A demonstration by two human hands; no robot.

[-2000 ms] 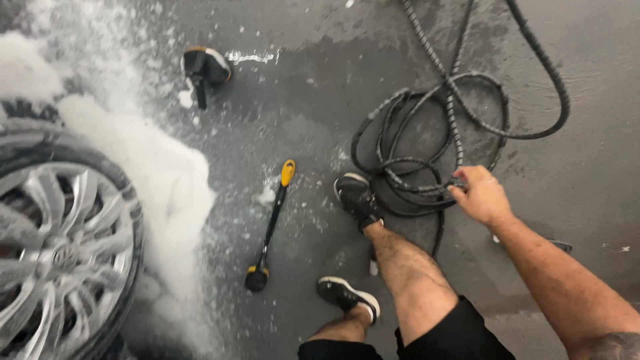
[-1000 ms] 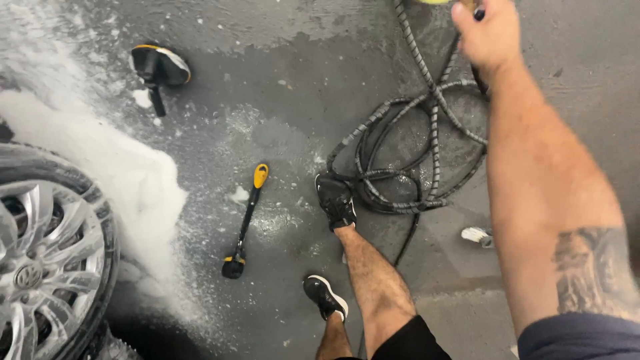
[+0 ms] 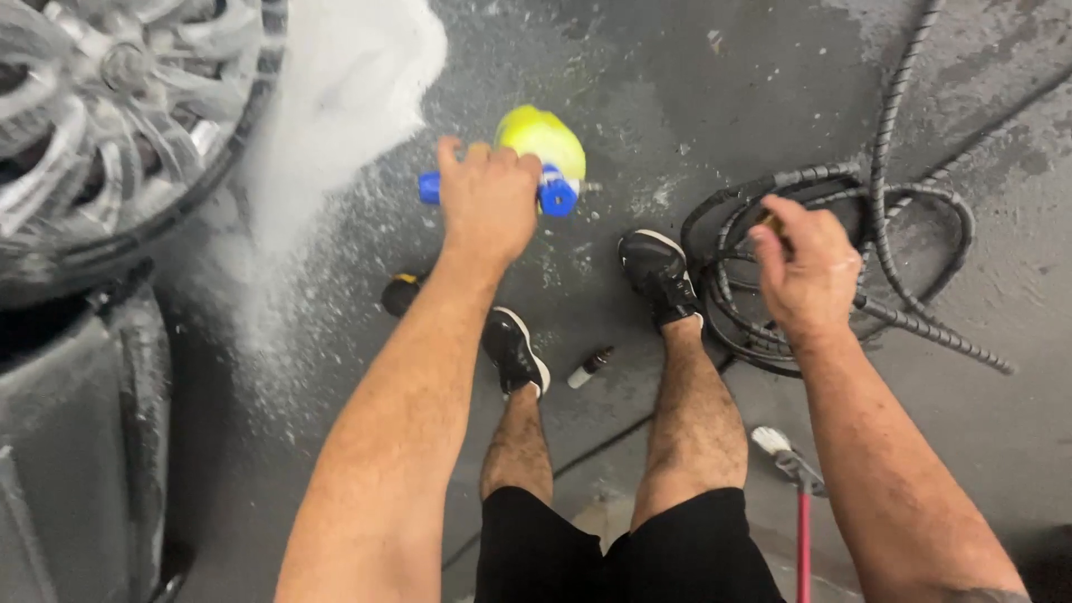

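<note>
My left hand (image 3: 494,197) is closed around the top of a foam sprayer with a blue nozzle (image 3: 557,193) and a bright yellow-green bottle (image 3: 543,146), held above the floor. Its blue end pokes out to the left of my fingers. My right hand (image 3: 808,260) is curled over a coiled black hose (image 3: 883,151) with spiral wrap, thumb and forefinger around a small brass-coloured fitting (image 3: 775,230). The hose lies in loops on the floor beneath and around that hand.
A foam-streaked car wheel (image 3: 126,75) and dark bodywork (image 3: 67,435) are at the left, with white foam (image 3: 343,92) beside them. A small bottle (image 3: 590,367) lies between my shoes. A white-bristled brush (image 3: 770,440) and a red handle (image 3: 804,544) lie at lower right. A black-and-yellow tool (image 3: 402,293) shows behind my left forearm.
My left hand has come into view holding the foam sprayer. My right hand, at the top edge a second ago, is now over the hose coil. The view has shifted.
</note>
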